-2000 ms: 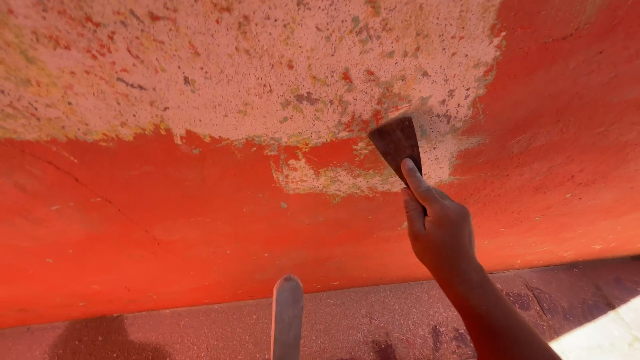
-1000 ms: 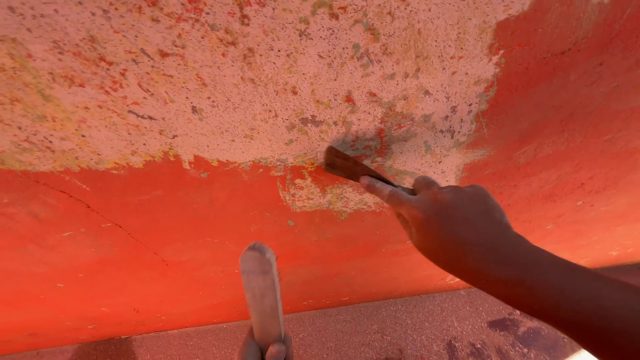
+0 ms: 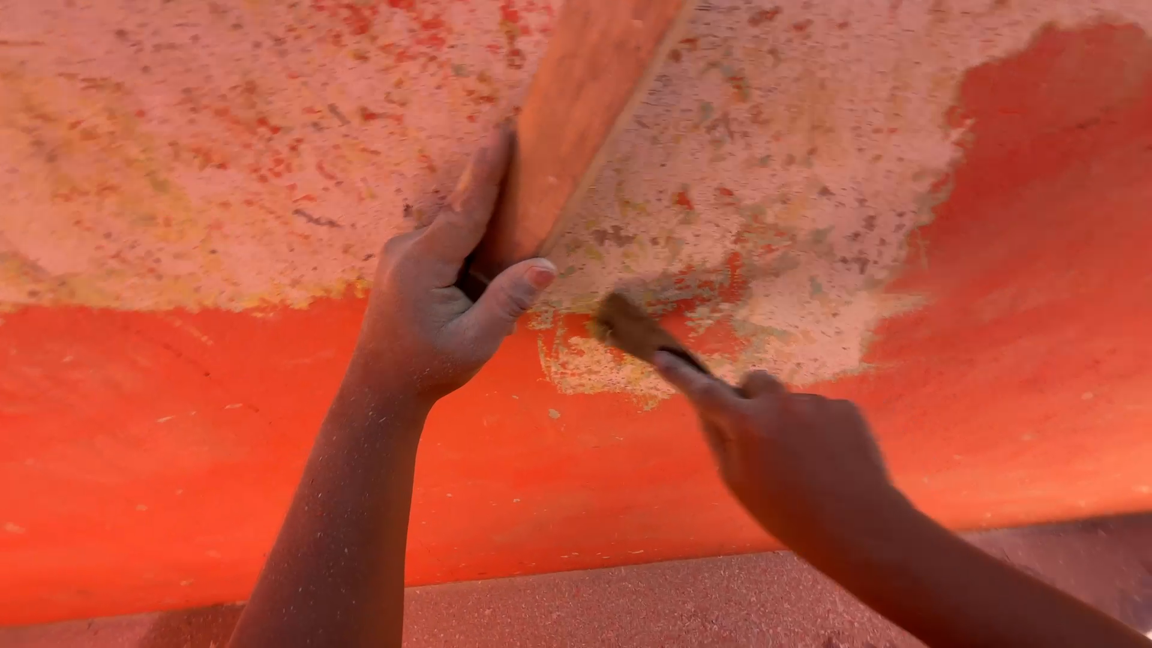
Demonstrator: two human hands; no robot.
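My right hand (image 3: 792,441) grips a paint scraper (image 3: 634,326), its blade at the ragged lower edge of the bared patch on a red painted wall (image 3: 540,477). The blade is slightly blurred. My left hand (image 3: 441,279) is raised to the left of the scraper and holds a flat wooden piece (image 3: 576,126) by its lower end, between thumb and fingers. The wood slants up to the right and runs out of the top of the view. Behind it lies the pinkish, speckled bared surface (image 3: 792,135).
Red paint borders the bared patch below and at the right. A rough reddish ground (image 3: 594,603) meets the foot of the wall along the bottom of the view. A shadow (image 3: 189,625) falls on the ground at the lower left.
My left hand has come up from the bottom edge with the wooden piece, which now lies before the bared patch. My right hand still holds the scraper, near the same part of the paint edge.
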